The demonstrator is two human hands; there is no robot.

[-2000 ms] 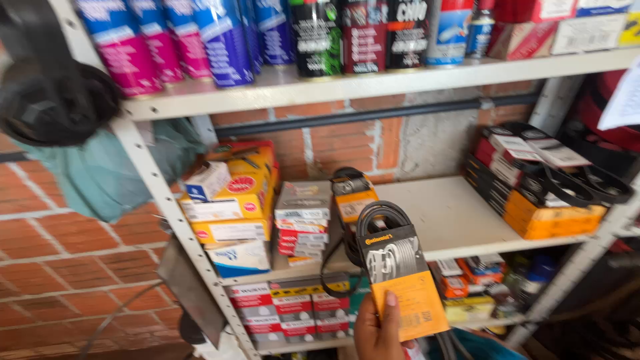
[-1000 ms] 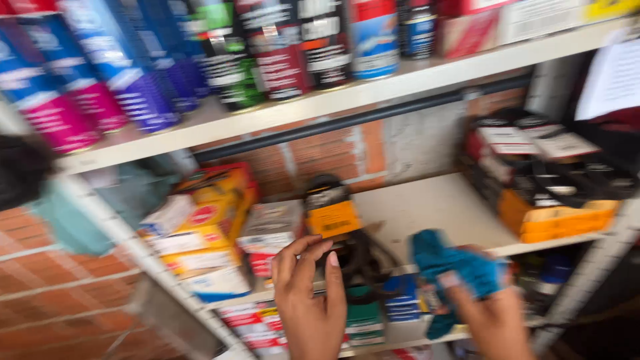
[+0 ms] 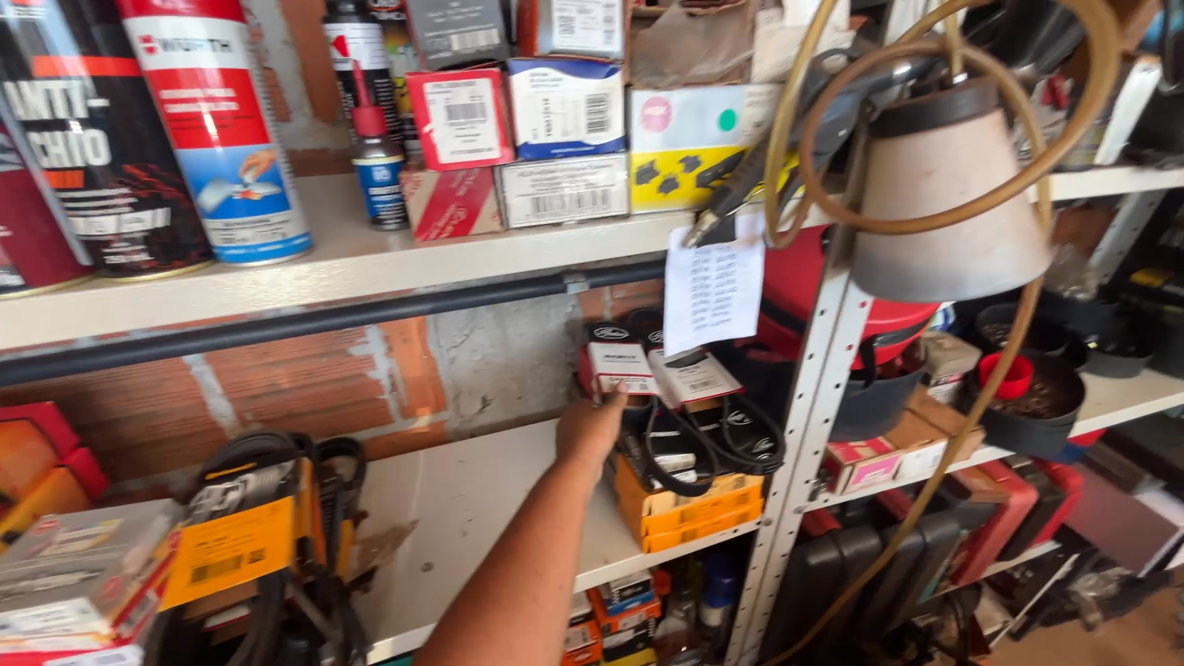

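Note:
My left hand (image 3: 590,430) reaches in from the bottom edge, its fingertips at the lower edge of a Gates belt in a white and red cardboard sleeve (image 3: 622,365). Whether the fingers grip it cannot be told. A second sleeved belt (image 3: 696,375) lies just right of it, with black belt loops (image 3: 680,453) hanging over stacked orange boxes (image 3: 689,509). At the left, another group of black ribbed belts (image 3: 254,458) with an orange sleeve (image 3: 231,550) stands on the same shelf. My right hand is out of view.
Spray cans (image 3: 217,120) and boxed parts (image 3: 564,190) line the upper shelf (image 3: 370,254). A perforated metal post (image 3: 800,444) stands right of the belts. A coiled hose (image 3: 1017,342) and a spray gun cup (image 3: 953,194) hang in front. A paper list (image 3: 712,287) hangs from the upper shelf.
Two seconds ago my left hand held a Continental belt; one second ago it was free beside the left belts. It is now at the right-hand belts. The right hand with the blue cloth has left view.

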